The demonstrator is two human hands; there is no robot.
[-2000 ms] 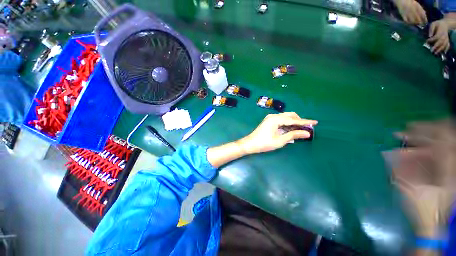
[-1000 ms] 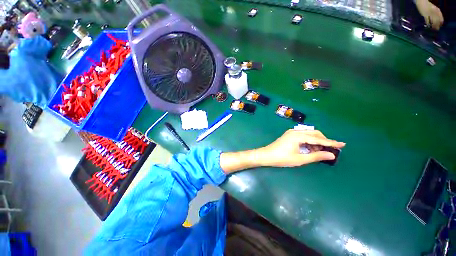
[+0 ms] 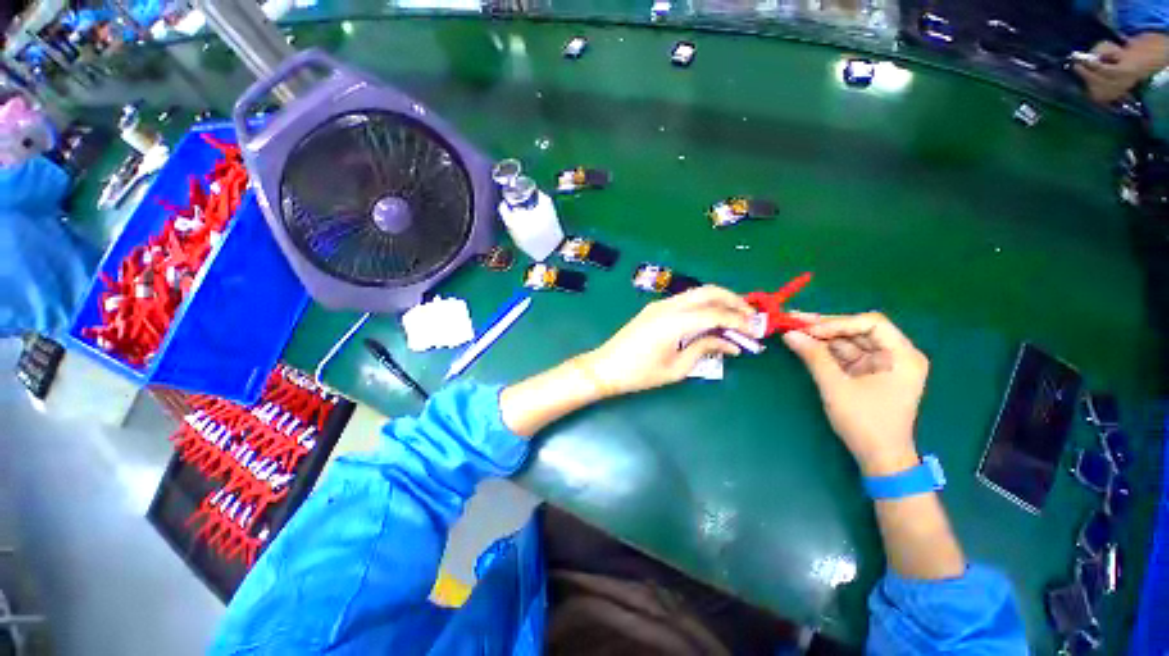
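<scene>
My left hand point(image 3: 679, 341) is bare and holds a small watch unit point(image 3: 733, 341), mostly hidden by my fingers. My right hand point(image 3: 868, 376), with a blue wristband point(image 3: 905, 481), holds a red spring clamp point(image 3: 778, 309) by its handles. The clamp's white tip point(image 3: 759, 326) meets the unit at my left fingertips; whether it grips the unit cannot be told. A small white wipe point(image 3: 706, 368) lies just below my left hand. Several display modules with orange-gold ends lie behind my left hand, one point(image 3: 667, 278) right beside it.
At left stand a fan point(image 3: 385, 212), a blue bin point(image 3: 237, 308) of red clamps, and a black tray point(image 3: 199, 519) of clamped assemblies. A bottle point(image 3: 530, 223), white wipes point(image 3: 439, 324) and a pen point(image 3: 489, 337) lie nearer. At right are a black slab point(image 3: 1031, 427) and several housings point(image 3: 1096, 525). Another person's hand point(image 3: 1119, 67) shows top right.
My right hand, blurred at first and then out of view, is back and now holds a red clamp. My left hand has moved left and up, lifting the unit to the clamp.
</scene>
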